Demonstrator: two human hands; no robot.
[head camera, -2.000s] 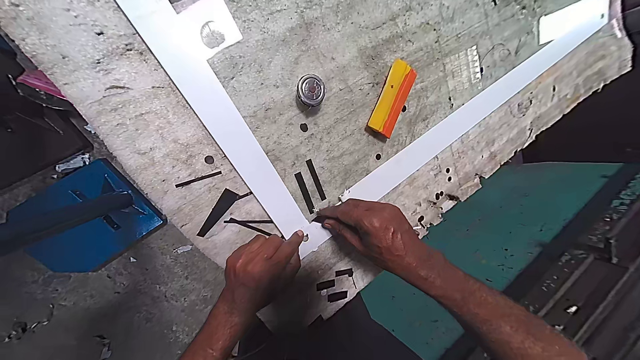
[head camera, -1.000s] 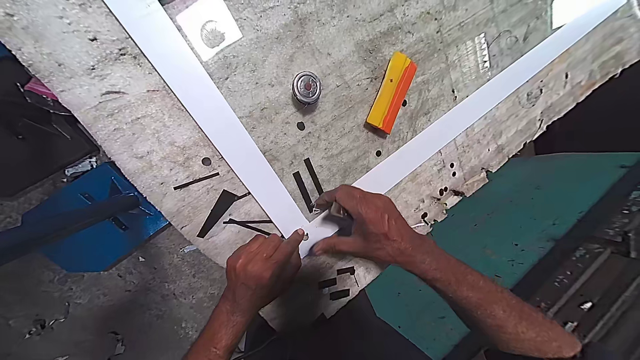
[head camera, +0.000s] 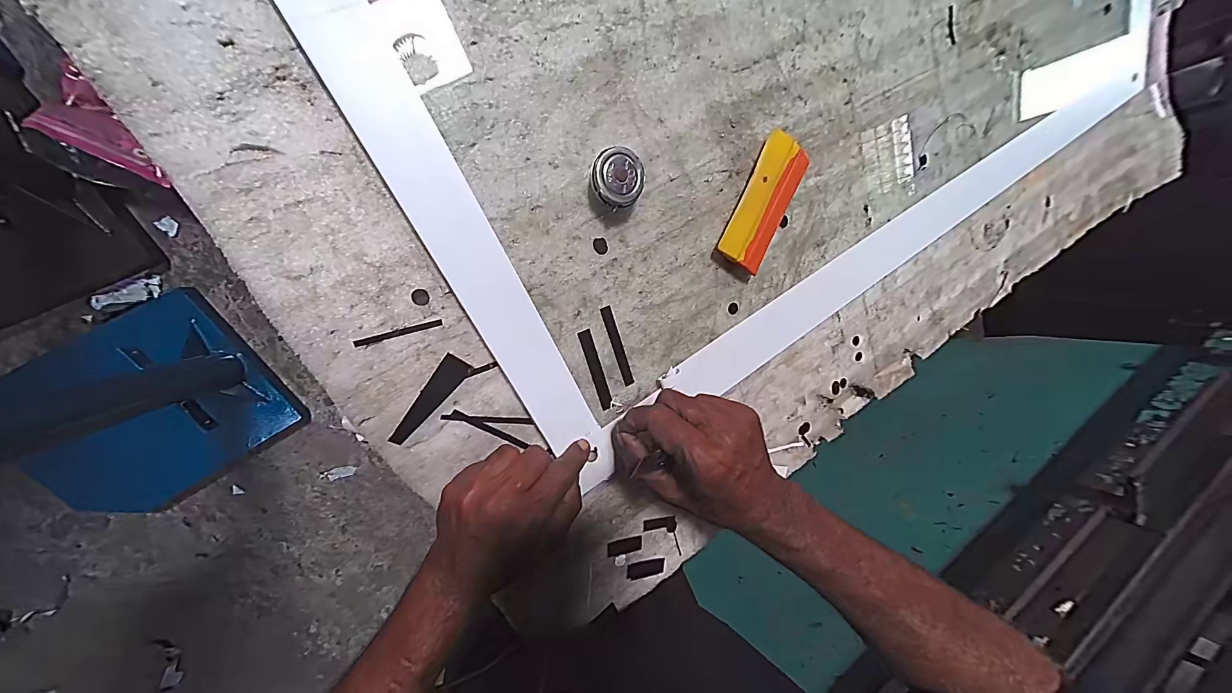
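A white sheet frame (head camera: 452, 221) with two long strips meets in a corner at the worn board's near end. My left hand (head camera: 510, 510) presses a fingertip on that corner beside a small dark hole. Just right of it, my right hand (head camera: 693, 452) rests over the strip with its fingers curled in; whether something small is between them cannot be told. Two thin black strips (head camera: 595, 369) lie just above the corner. Farther up are a round metal-rimmed object (head camera: 617, 177) and a yellow and orange block (head camera: 762, 202).
Black offcuts (head camera: 430, 397) lie left of the corner, and short black pieces (head camera: 646, 569) below it. The board (head camera: 318, 289) has a ragged right edge over a green surface (head camera: 895, 491). A blue metal base (head camera: 154, 404) stands at left.
My left hand has stayed at the corner. My right hand's fingers, spread over the strip one second ago, are now curled in closer together.
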